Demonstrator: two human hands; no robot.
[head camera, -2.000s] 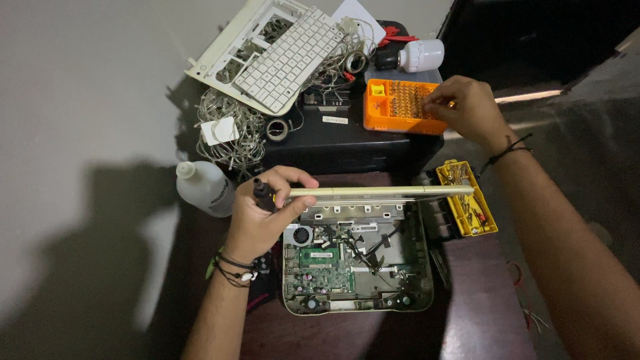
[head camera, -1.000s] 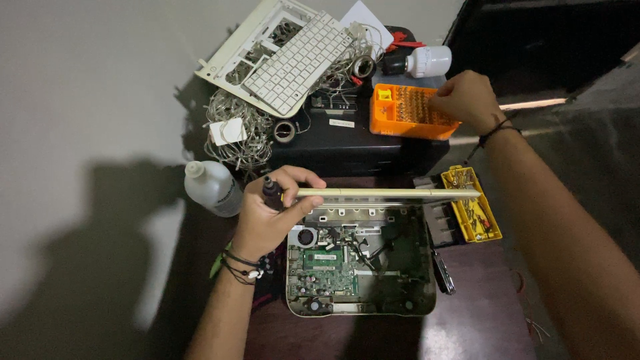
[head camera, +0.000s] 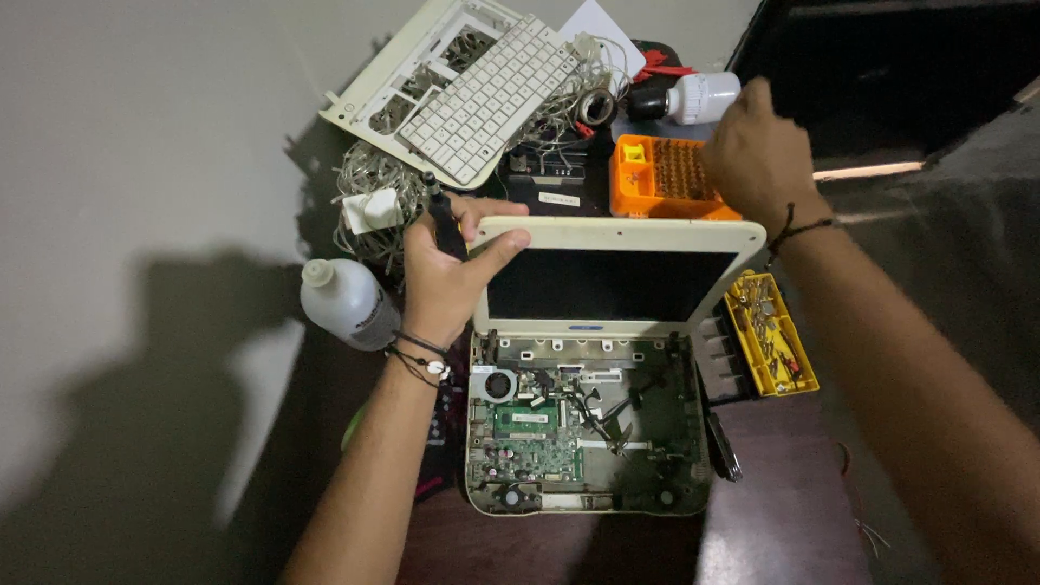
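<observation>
My left hand (head camera: 455, 264) grips the upper left corner of a cream laptop screen (head camera: 609, 284) and also holds a black screwdriver handle (head camera: 444, 218) between thumb and palm. Below the screen lies the opened laptop base (head camera: 585, 431), with a green circuit board (head camera: 528, 439), a small fan (head camera: 496, 383) and loose cables showing. My right hand (head camera: 760, 150) is over the right edge of an orange screwdriver bit case (head camera: 678, 175) holding rows of bits; its fingertips are partly hidden, so I cannot tell whether it holds anything.
A white keyboard (head camera: 491, 97) rests on a cream laptop shell (head camera: 378, 89) atop tangled wires. Left stands a plastic bottle (head camera: 349, 305). A white bulb (head camera: 707, 97) lies behind the bit case. At right, a yellow tray (head camera: 772, 333) holds small parts, and a black folded tool (head camera: 723, 447) lies beside the base.
The laptop screen has tilted back, so its dark display now faces me. My right hand has shifted from above the bits toward the case's right edge.
</observation>
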